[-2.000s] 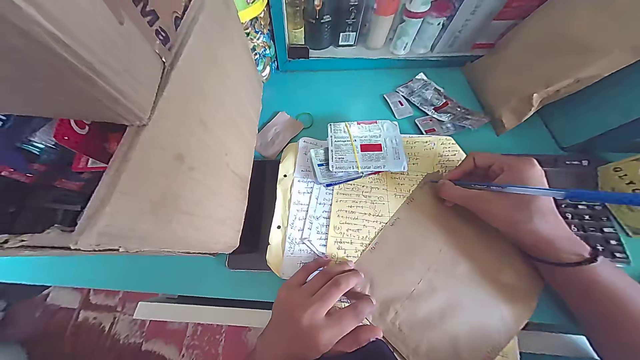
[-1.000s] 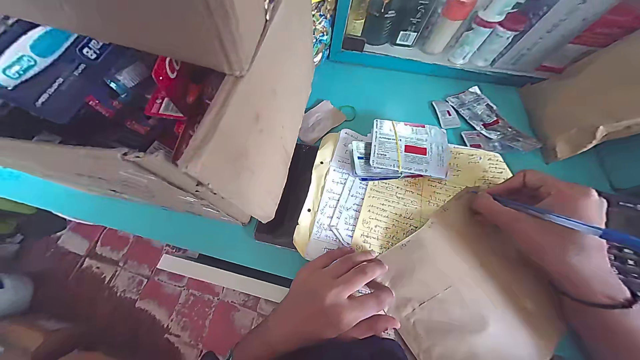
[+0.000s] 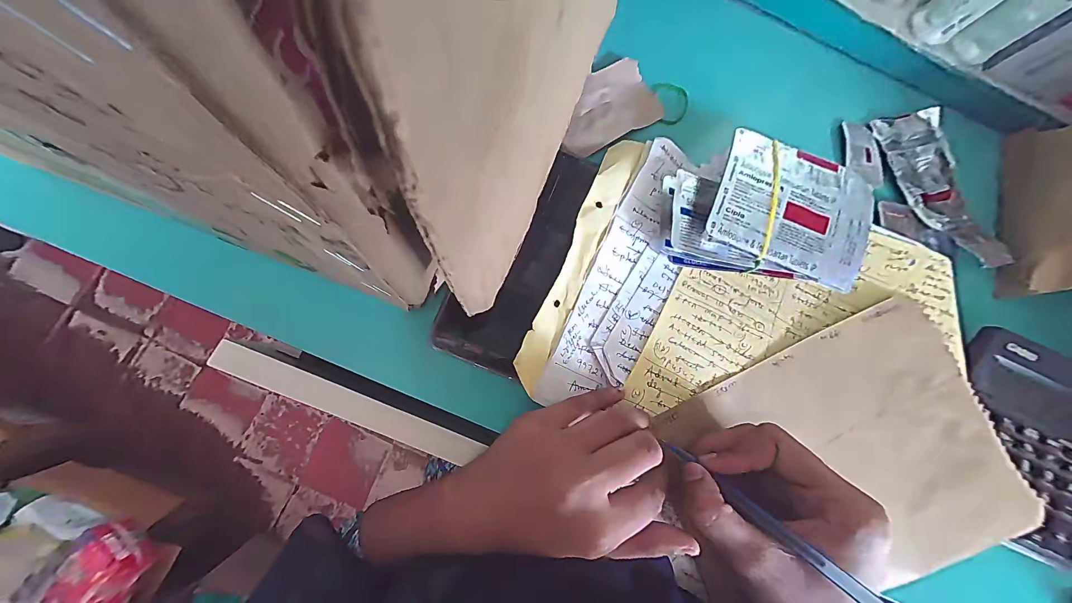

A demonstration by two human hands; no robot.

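Observation:
My right hand (image 3: 779,502) grips a blue pen (image 3: 779,532), its tip at the left corner of a brown paper bag (image 3: 846,402) that bears small handwriting. My left hand (image 3: 578,477) lies palm down beside the tip, fingers on the bag's left corner and holding nothing that I can see. Under the bag are a handwritten yellow sheet (image 3: 712,318) and white handwritten sheets (image 3: 603,293). On these rests a stack of tablet blister packs (image 3: 783,209) bound with a yellow rubber band (image 3: 772,201).
Cardboard boxes (image 3: 494,126) stand at the left over a dark flat object (image 3: 544,260). A torn brown paper piece (image 3: 611,105) and a green rubber band (image 3: 685,102) lie behind. Loose blister strips (image 3: 921,176), a calculator (image 3: 1026,402) and another brown bag (image 3: 1038,209) are at the right.
My right hand with the pen has moved from the bag's upper edge down to its left corner, close beside my left hand. The view has turned and come closer.

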